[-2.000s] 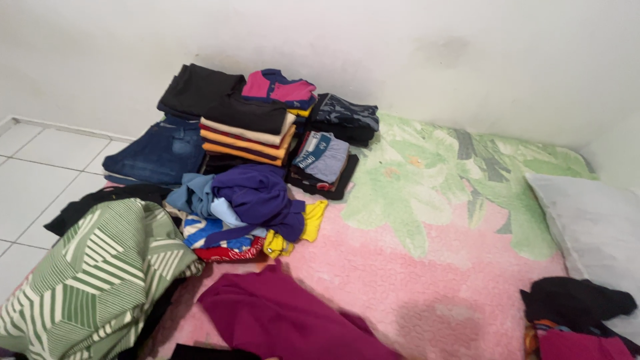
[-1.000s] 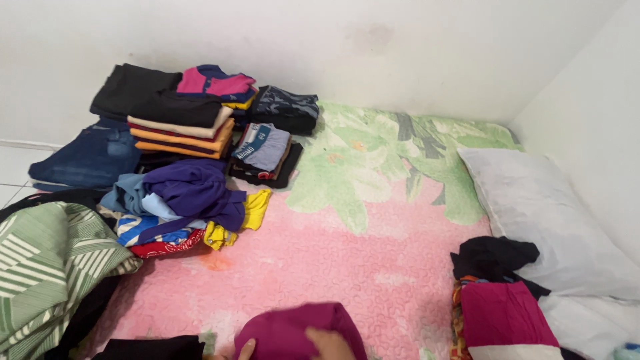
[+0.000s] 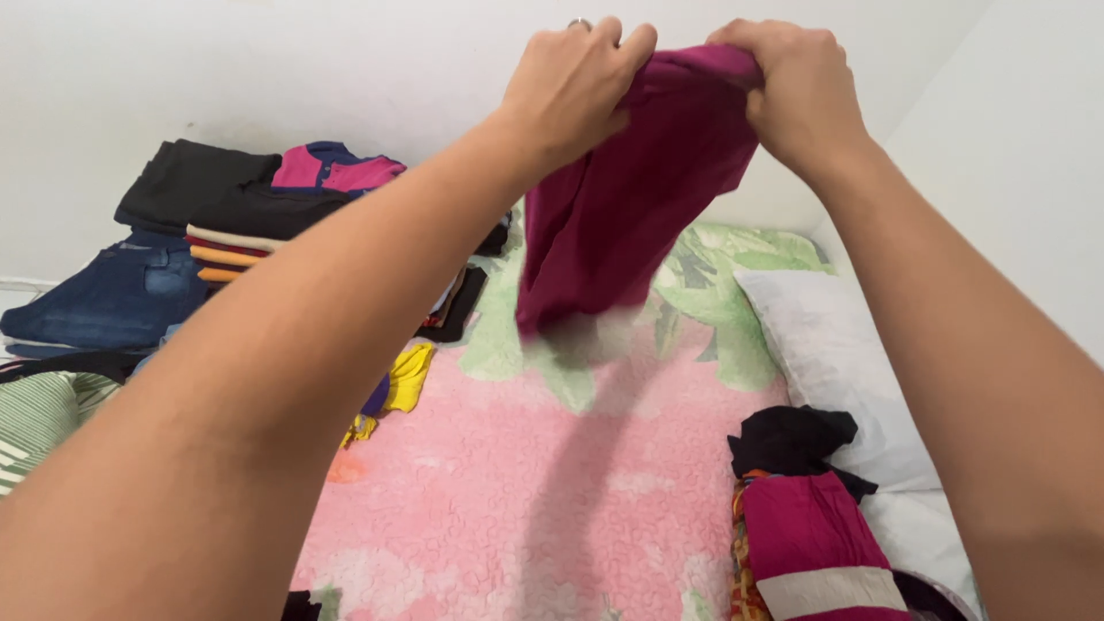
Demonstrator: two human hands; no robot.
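A magenta garment point(image 3: 612, 190) hangs in the air above the bed, its lower end blurred. My left hand point(image 3: 582, 86) grips its upper left edge and wears a ring. My right hand point(image 3: 793, 90) is closed on the upper right corner. Beneath the cloth lies the pink and green floral bedspread point(image 3: 483, 483). My left forearm hides part of the clothing piles at the left.
Folded dark jeans point(image 3: 112, 297) and a stack topped by black garments point(image 3: 203, 185) stand at the left. A yellow cloth point(image 3: 408, 378) lies nearer. At the right are a white pillow point(image 3: 828, 354), a black garment point(image 3: 789, 440) and a folded magenta-and-white garment point(image 3: 811, 535).
The magenta garment lay on the bed in the earlier frames, with both hands at it one second ago. Now both hands hold it raised by its upper edge.
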